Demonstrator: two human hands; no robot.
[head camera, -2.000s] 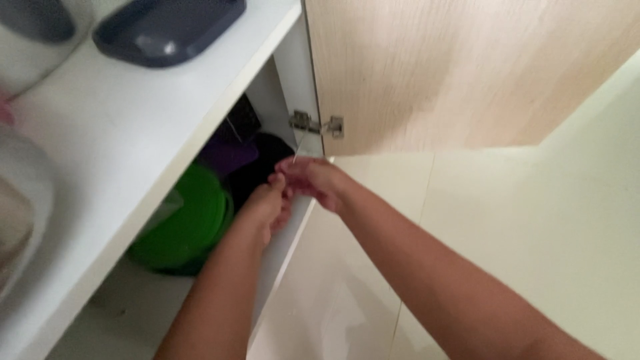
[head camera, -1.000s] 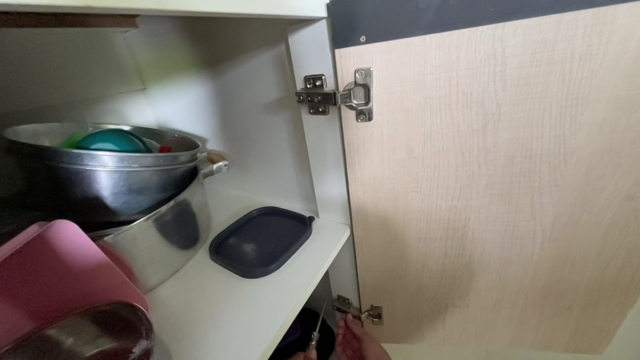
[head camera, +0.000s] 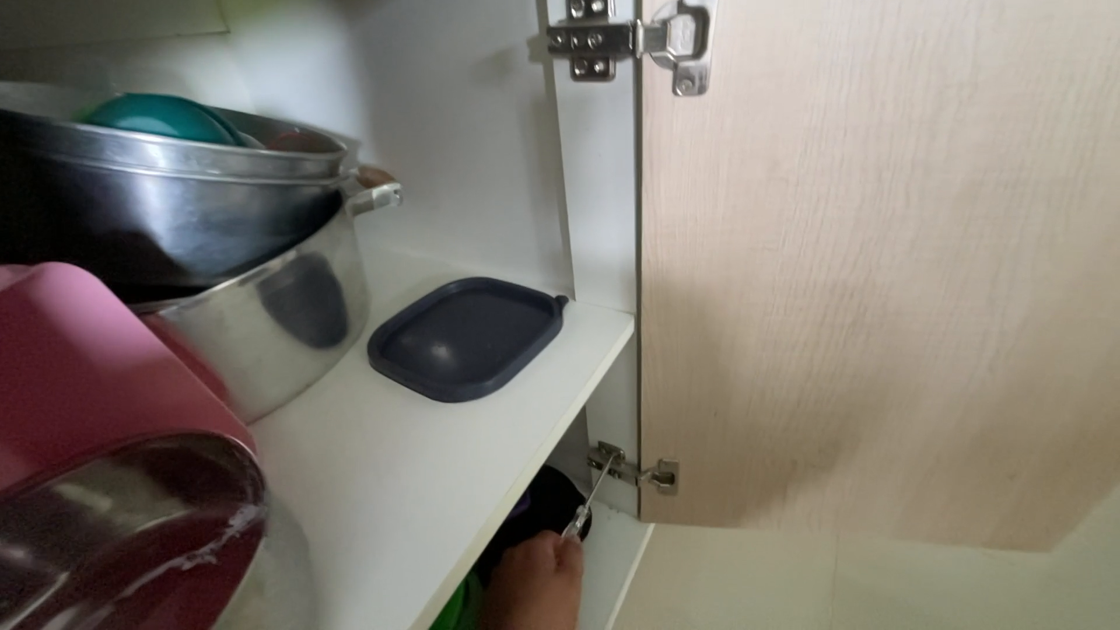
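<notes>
My left hand (head camera: 535, 582) reaches in from the bottom edge, inside the lower cabinet compartment. Its fingers are closed on the clear handle of a screwdriver (head camera: 579, 518). The thin shaft slants up and right, its tip at the mounting plate of the lower cabinet hinge (head camera: 619, 462). This metal hinge joins the cabinet's side panel to the open wood-grain door (head camera: 875, 289). The upper hinge (head camera: 604, 39) sits on the same panel and door, with no hand near it. My right hand is out of view.
On the white shelf (head camera: 367, 516) lie a dark plastic lid (head camera: 472, 337), stacked metal pots (head camera: 289, 324) and a pink container (head camera: 105, 376). Below, a black round item (head camera: 551, 490) and a green item (head camera: 459, 604) are near my hand. The shelf edge overhangs it.
The view has swung up from the lower compartment and come nearer the shelf. My right hand, beside the left near the lower hinge in both earlier frames, has left the view.
</notes>
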